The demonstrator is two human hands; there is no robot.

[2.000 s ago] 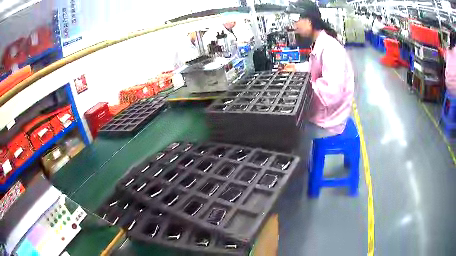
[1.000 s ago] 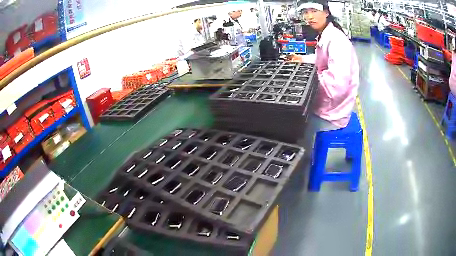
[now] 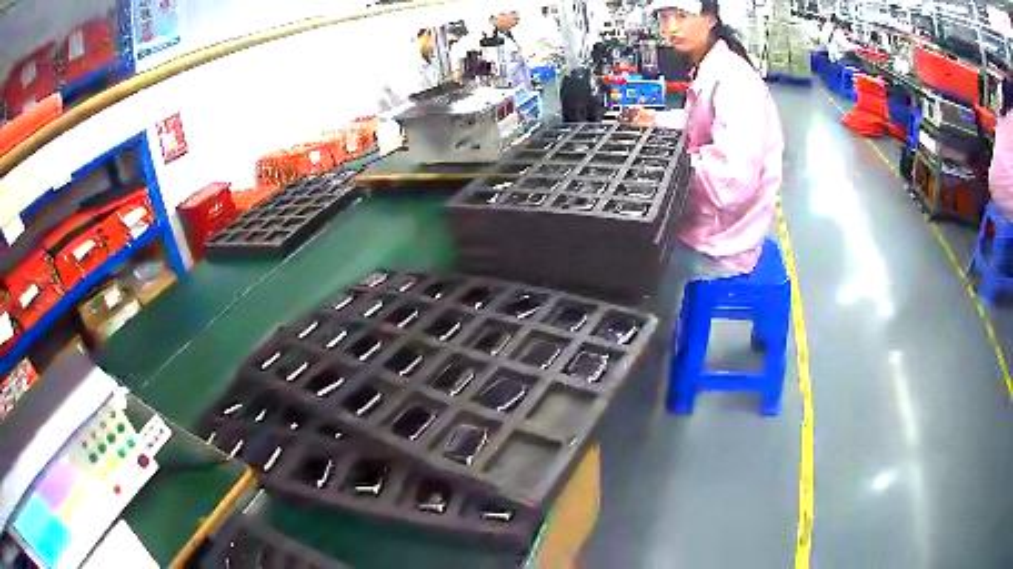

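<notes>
Neither of my hands is in the picture. A black foam tray (image 3: 531,450) lies nearest in front of me on the green bench, with smartwatch units (image 3: 501,390) in most of its square pockets. Two pockets near its right corner hold no unit. It lies askew over another foam tray (image 3: 401,503) that also holds units. A tall stack of foam trays (image 3: 555,250) stands behind, its top tray filled with dark units. Another foam tray (image 3: 258,240) lies at the bench's far left edge.
A test box (image 3: 106,450) with coloured buttons stands at lower left. A person in pink (image 3: 733,156) sits on a blue stool (image 3: 731,333) beside the stack. A grey-white machine (image 3: 453,128) stands behind. Red trays (image 3: 83,250) fill the left shelf. A yellow-lined aisle runs right.
The view has shifted a little, so the trays sit slightly higher and further left. The seated person's head has turned from the bench towards the camera. The trays look otherwise unchanged.
</notes>
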